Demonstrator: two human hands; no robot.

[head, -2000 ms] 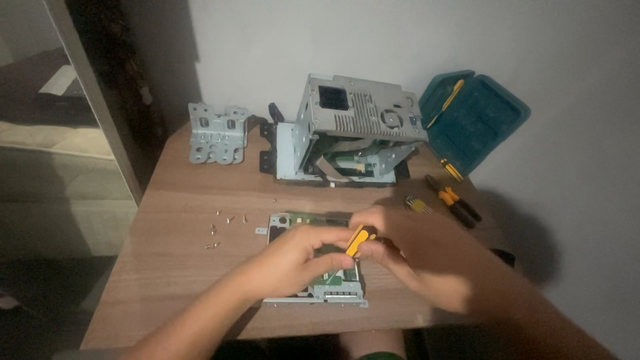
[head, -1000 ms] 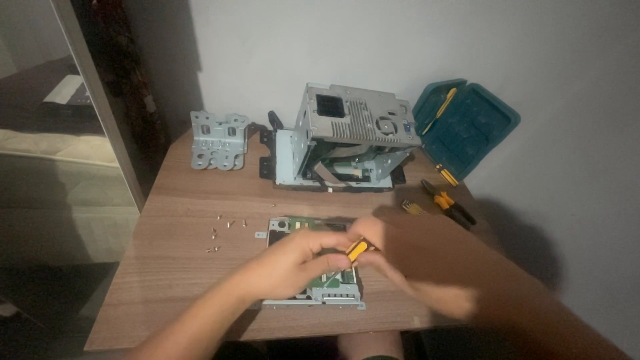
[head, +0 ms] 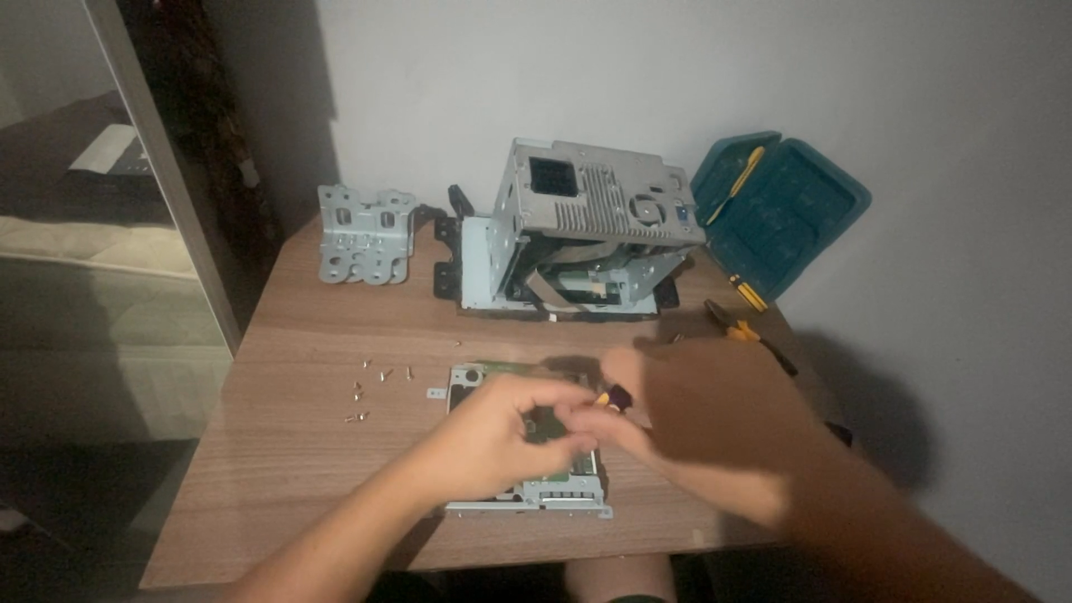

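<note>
Over a metal-framed green circuit board (head: 540,496) on the wooden table, my two hands come close together. My right hand (head: 703,419) holds a small yellow and dark tool handle (head: 615,398), blurred and partly hidden by the fingers. My left hand (head: 511,435) has its thumb and forefinger apart at the other hand's fingertips, with nothing clearly held between them. The middle of the board is partly covered by both hands. Left of the board lie several small screws (head: 383,376).
Behind stands an opened metal device chassis (head: 603,188) with ribbon cables. Metal brackets (head: 366,239) are at back left. At right are an open teal case (head: 775,218), a yellow screwdriver handle (head: 748,293) and yellow-black pliers (head: 744,332).
The yellow-handled tool has moved off my left fingertips toward my right palm and shows less of its yellow. My left thumb and forefinger have parted.
</note>
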